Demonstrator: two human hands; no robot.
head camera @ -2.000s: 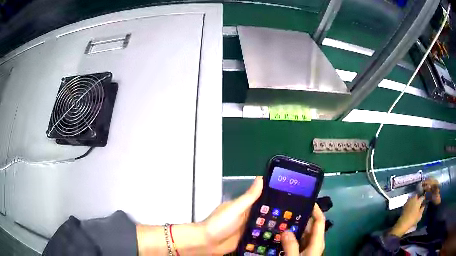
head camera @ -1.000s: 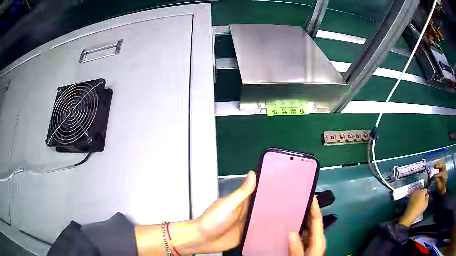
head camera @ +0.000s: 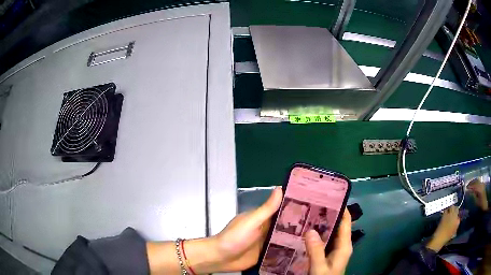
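Observation:
A black smartphone (head camera: 304,220) with a lit screen of pinkish pictures is in front of me, tilted slightly right and cut off by the lower edge. My left hand (head camera: 242,239) holds it from the left side and below, with the thumb along its left edge. My right hand (head camera: 334,247) is at the phone's lower right; its fingers wrap the right edge and its thumb is over the screen. Both hands are bare and partly cut off below.
A grey cabinet (head camera: 161,113) with a black cooling fan (head camera: 86,122) fills the left. A sheet-metal cover (head camera: 312,59) stands beyond the phone. A socket strip (head camera: 381,146) lies on the green belt (head camera: 301,145). At right, a neighbour's hands (head camera: 447,228) hold a wired white strip (head camera: 441,204).
The phone screen went from app icons to blank pink to a page of pictures. The socket strip on the belt moved right. My hands stayed around the phone.

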